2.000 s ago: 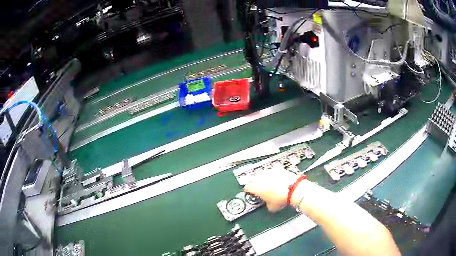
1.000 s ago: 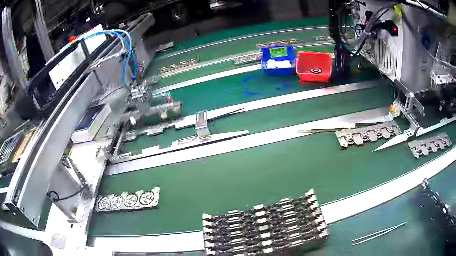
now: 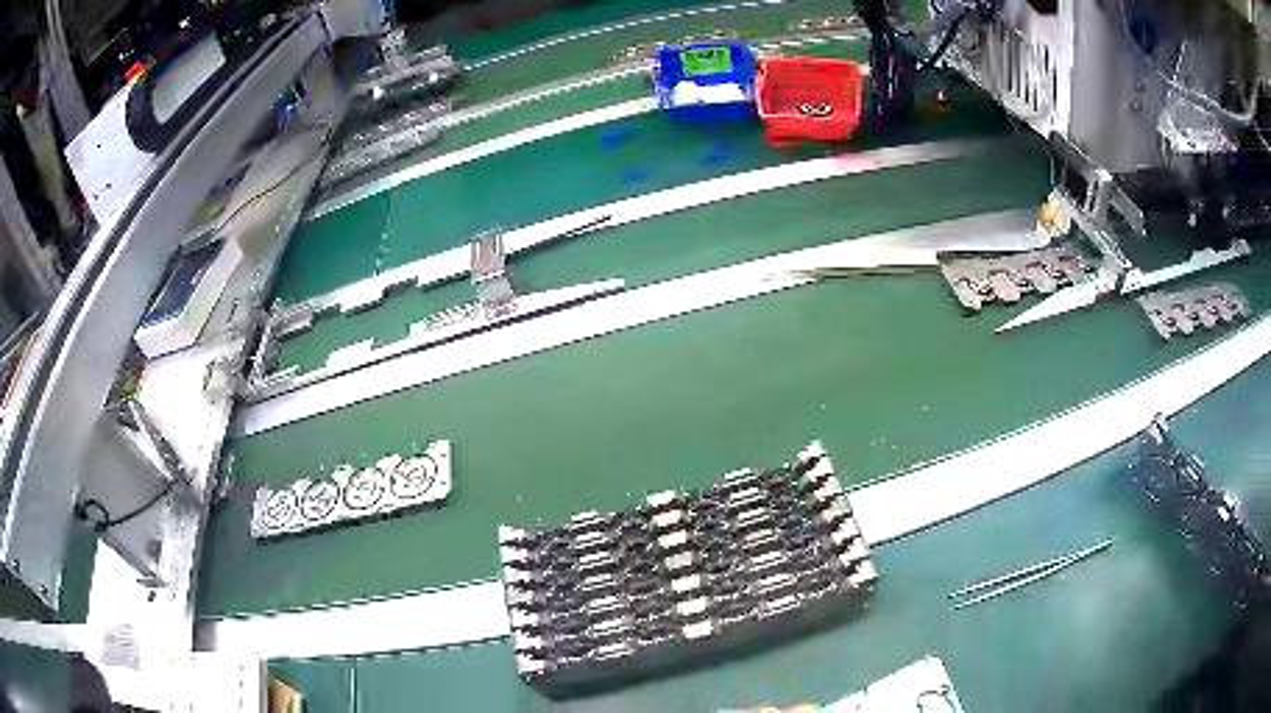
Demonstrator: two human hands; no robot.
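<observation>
A block of stacked dark-and-silver fixtures (image 3: 686,571) lies across the near guide rail at near centre. A single silver fixture (image 3: 354,492) with a row of round rings lies flat on the green belt (image 3: 613,418), left of the stack. The end of a pale, flat fixture (image 3: 906,691) rises from the bottom edge, right of centre. A sliver of what looks like skin touches the bottom edge just left of it. It is too small to tell which hand it is or whether it grips the fixture. Thin silver tweezers (image 3: 1031,573) lie right of the stack.
A dark openwork fixture (image 3: 1202,504) lies at the right. Two fixtures lie by the guide (image 3: 1059,300) at the far right. Blue (image 3: 705,84) and red (image 3: 810,100) bins stand on the far side. A metal frame (image 3: 105,265) runs along the left, a machine (image 3: 1025,84) stands upper right.
Two seconds ago my right hand was over fixtures on the belt; it no longer shows there. The view has swung left and down. A pale fixture end has appeared at the bottom edge.
</observation>
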